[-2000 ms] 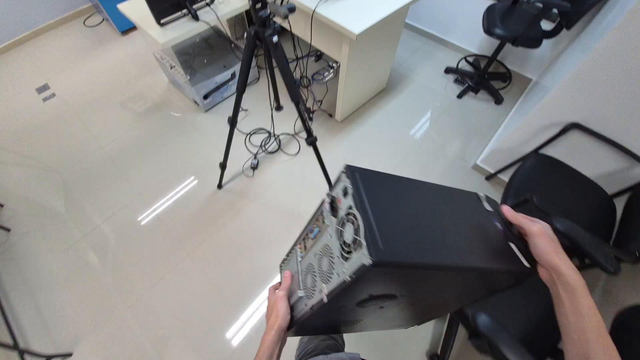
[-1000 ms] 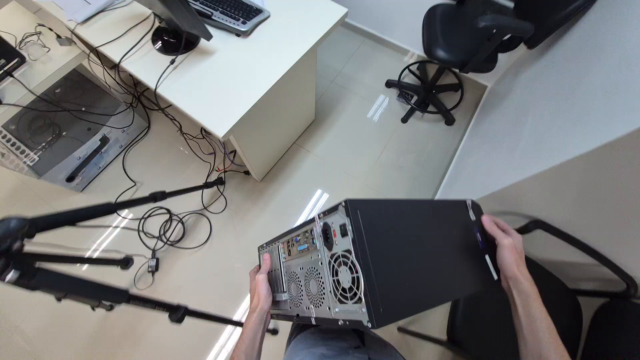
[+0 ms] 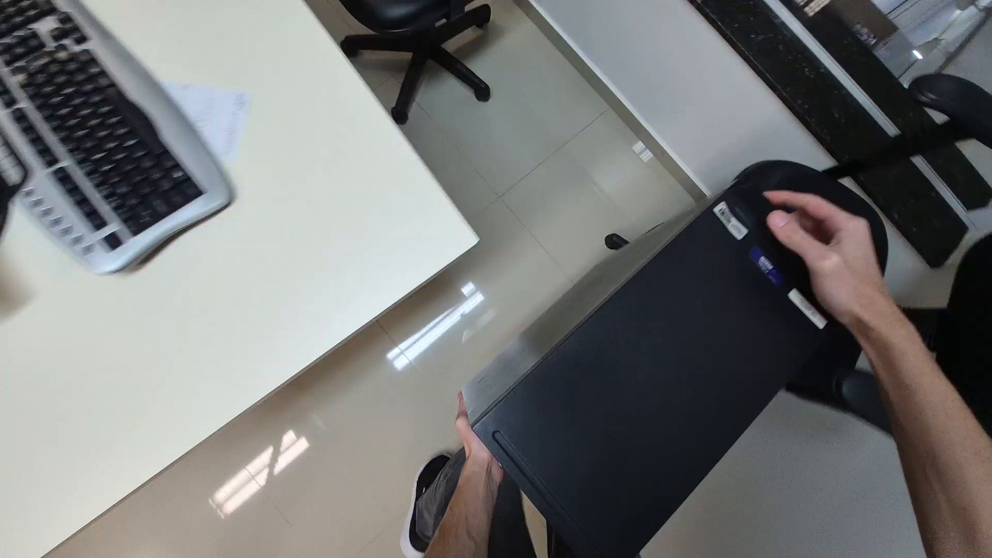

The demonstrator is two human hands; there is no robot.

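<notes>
A black desktop computer case (image 3: pixel 651 349) with a grey metal side lies aslant at the lower centre right, between my two hands. My left hand (image 3: pixel 479 449) grips its lower left corner; part of the fingers is hidden behind the case. Near the upper right end of the case, my right hand (image 3: pixel 833 252) has thumb and fingers curled and apart, above the edge beside several stickers. Whether its fingertips touch the case cannot be made out. The stickers bear writing.
A white desk (image 3: pixel 333 217) with a silver and black keyboard (image 3: pixel 101 132) and a sheet of paper (image 3: pixel 209 116) fills the left. An office chair's wheeled base (image 3: pixel 422 54) stands at the top. Black chairs (image 3: pixel 860 395) are at the right, by a pale low wall (image 3: pixel 620 77).
The case has turned, so its rear panel with the fans no longer shows. My right hand has loosened from its end. The view has swung towards the desk, and the tripod is out of sight.
</notes>
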